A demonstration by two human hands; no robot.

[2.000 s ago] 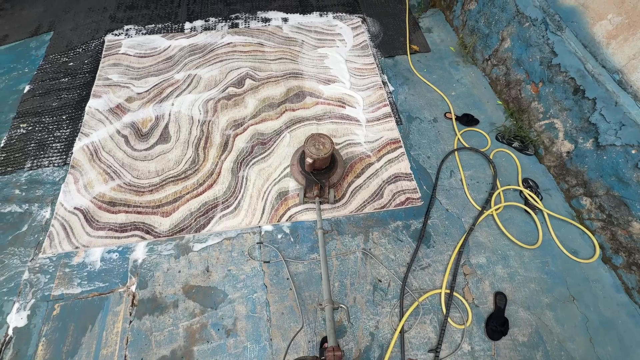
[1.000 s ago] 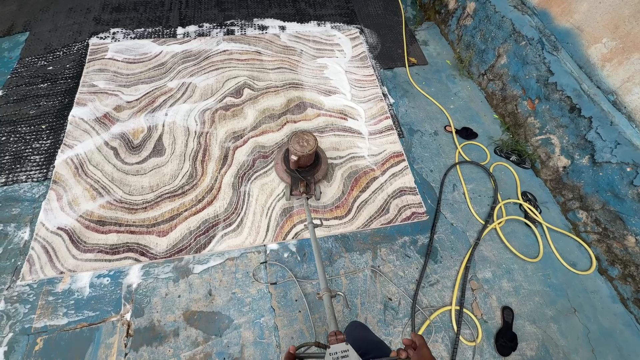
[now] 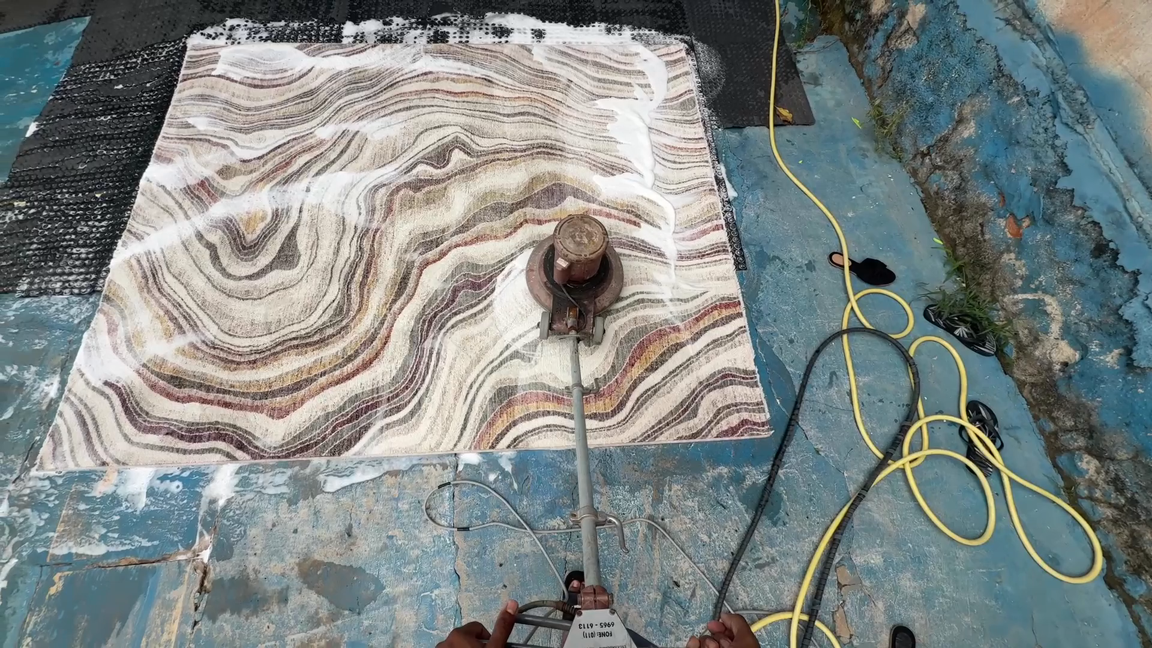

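A rotary floor scrubber point(image 3: 576, 270) with a rusty brown motor stands on a wavy-striped area rug point(image 3: 405, 225) streaked with white foam. Its long grey metal pole point(image 3: 580, 432) runs down to the handlebar at the bottom edge. My left hand point(image 3: 477, 634) is closed around the left side of the handlebar, with one finger raised along it. On the right side my right hand point(image 3: 723, 632) grips the handle, beside the black cable. Both hands are partly cut off by the lower edge of the view.
A yellow hose point(image 3: 846, 270) and a thick black cable point(image 3: 792, 414) lie looped on the blue concrete floor at the right. Thin grey wire point(image 3: 504, 513) crosses the floor near the pole. Black slides point(image 3: 864, 268) and flip-flops point(image 3: 961, 328) lie by the worn wall. Black textured matting point(image 3: 81, 162) borders the rug.
The scrubber has moved farther up onto the rug, away from its near edge. Both hands show at the bottom; they were not clearly visible two seconds ago.
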